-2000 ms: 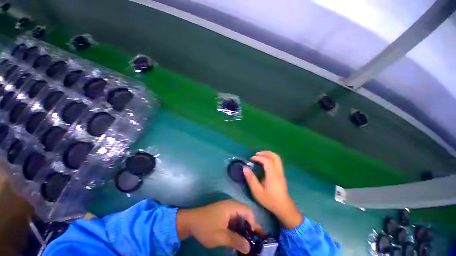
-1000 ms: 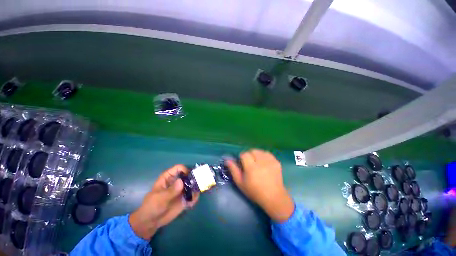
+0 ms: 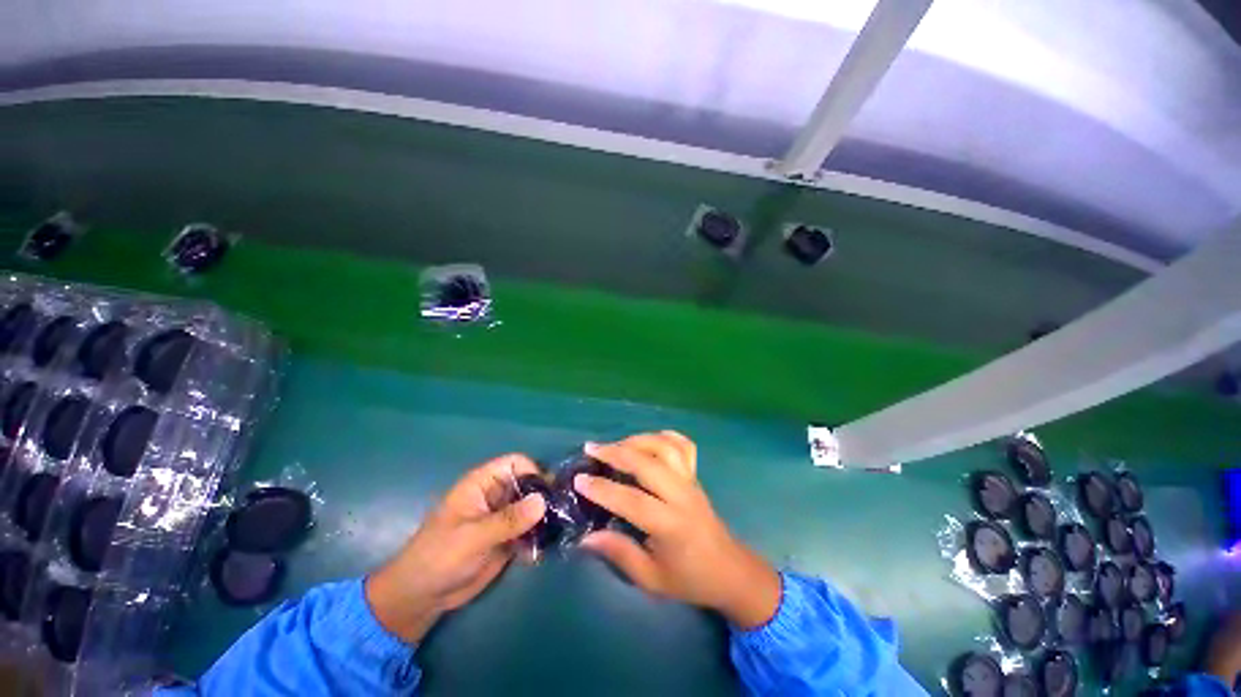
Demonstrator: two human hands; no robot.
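My left hand [image 3: 470, 542] grips a round black housing [image 3: 535, 517] by its edge, with clear film around it. My right hand [image 3: 660, 524] holds another round black piece [image 3: 588, 498], also with shiny film. The two pieces are side by side, close together or touching, above the teal bench. My fingers cover much of both. The pale rectangular piece is not visible; it may be hidden between the parts.
A clear blister tray [image 3: 204, 422] of black discs is at left, with two overlapping black discs [image 3: 268, 520] beside it. Wrapped units [image 3: 459, 294] lie along the green strip [image 3: 572, 327]. Many discs [image 3: 1041, 572] lie at right below a white post [image 3: 1007, 388]. Another person's hand [image 3: 1225, 650] shows far right.
My hands have come together from apart, and the pale rectangle seen a second ago is out of sight. Compared with two seconds ago, the camera view has turned.
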